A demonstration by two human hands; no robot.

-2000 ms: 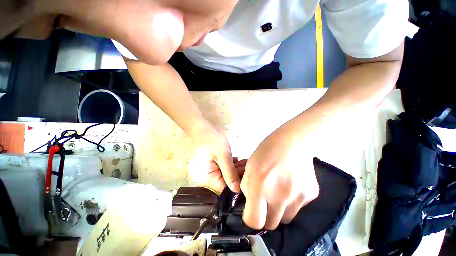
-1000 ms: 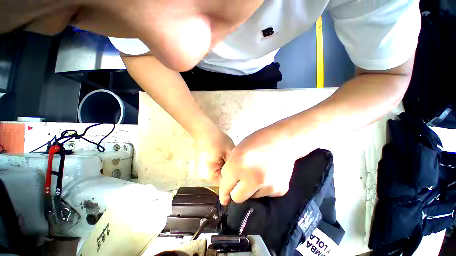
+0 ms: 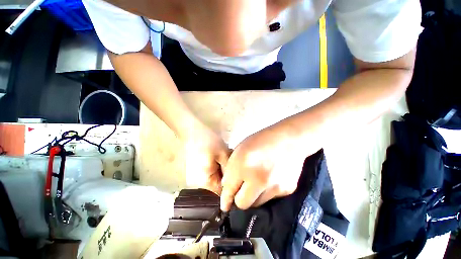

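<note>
A black fabric bag piece [image 3: 275, 217] lies at the bottom centre, beside the sewing machine's needle area [image 3: 225, 222]. A short zipper [image 3: 250, 226] shows on it, and a white label with black capital letters [image 3: 325, 241] lies at its right side. My left hand [image 3: 260, 174], on the picture's right, pinches the fabric edge with bent fingers just above the needle area. My right hand [image 3: 204, 162], on the picture's left, is curled on the same edge and touches my left hand. Its fingertips are partly hidden.
The off-white machine head [image 3: 126, 220] fills the lower left, with a dark ridged block [image 3: 194, 210] beside the fabric. A red-handled tool [image 3: 52, 172] lies on the machine, near black cord. Black bag pieces [image 3: 409, 187] are stacked at the right on the pale tabletop [image 3: 162, 126].
Since two seconds ago, my left hand has moved left and up to the fabric edge beside my right hand. The bag piece has turned, and its zipper and white label now show.
</note>
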